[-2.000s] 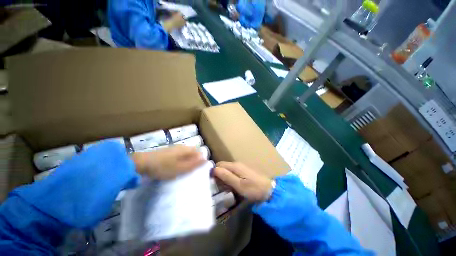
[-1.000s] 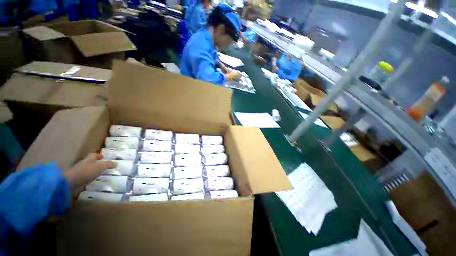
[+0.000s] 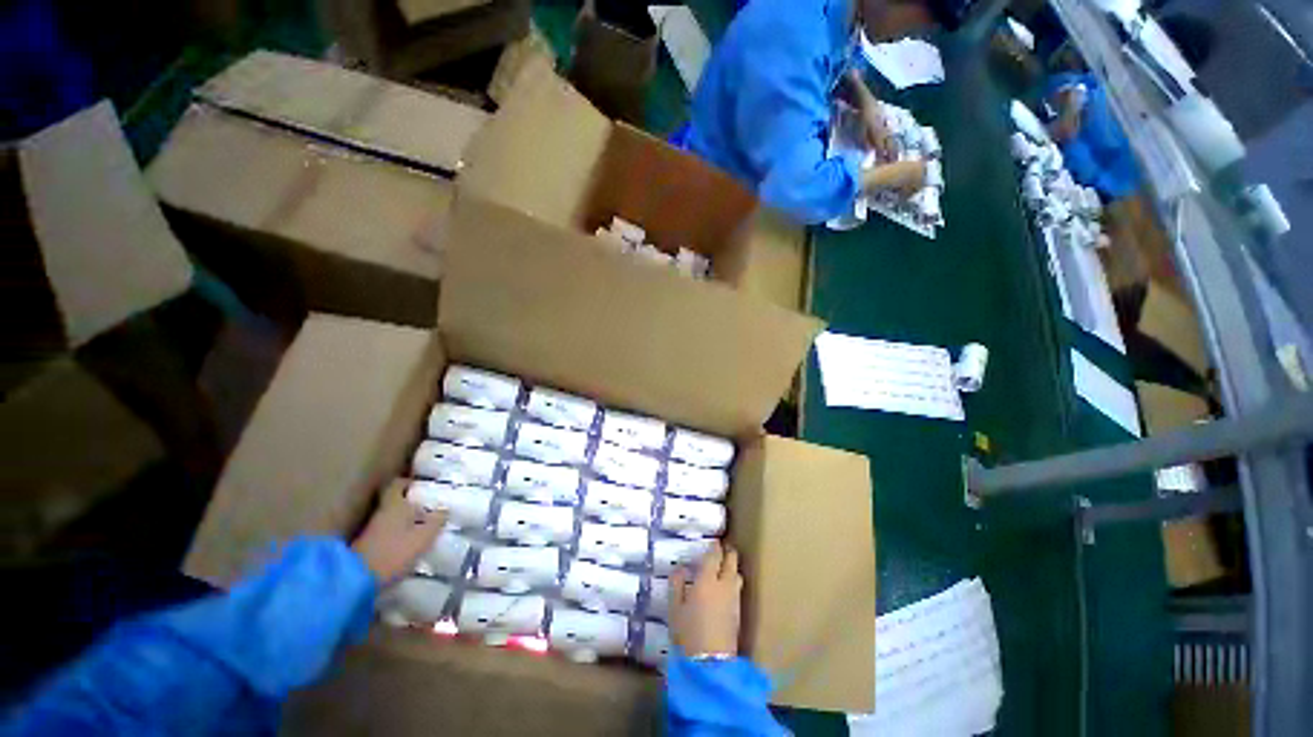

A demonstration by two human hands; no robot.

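An open brown carton (image 3: 806, 576) stands in front of me, its flaps spread. White cylinders (image 3: 540, 480) with small dark marks lie inside in tight rows. My left hand (image 3: 400, 533) rests at the carton's left inner side, its fingertips on the cylinders at the left end of a row. My right hand (image 3: 706, 602) is at the right inner side, fingers pointing up over the right-end cylinders. Whether either hand grips a cylinder cannot be told. A red glow shows on the cylinders at the near edge.
A green bench (image 3: 936, 518) runs along the right with label sheets (image 3: 929, 665), a loose white cylinder (image 3: 971, 367) and a grey metal frame (image 3: 1138, 472). A worker in blue (image 3: 778, 101) handles units at the bench. A sealed carton (image 3: 324, 195) and another open carton (image 3: 670, 195) stand behind.
The sheet seen at my hands two seconds ago is gone from them. My right hand, out of view one second ago, is now at the carton's right side. The view has turned, showing more cartons.
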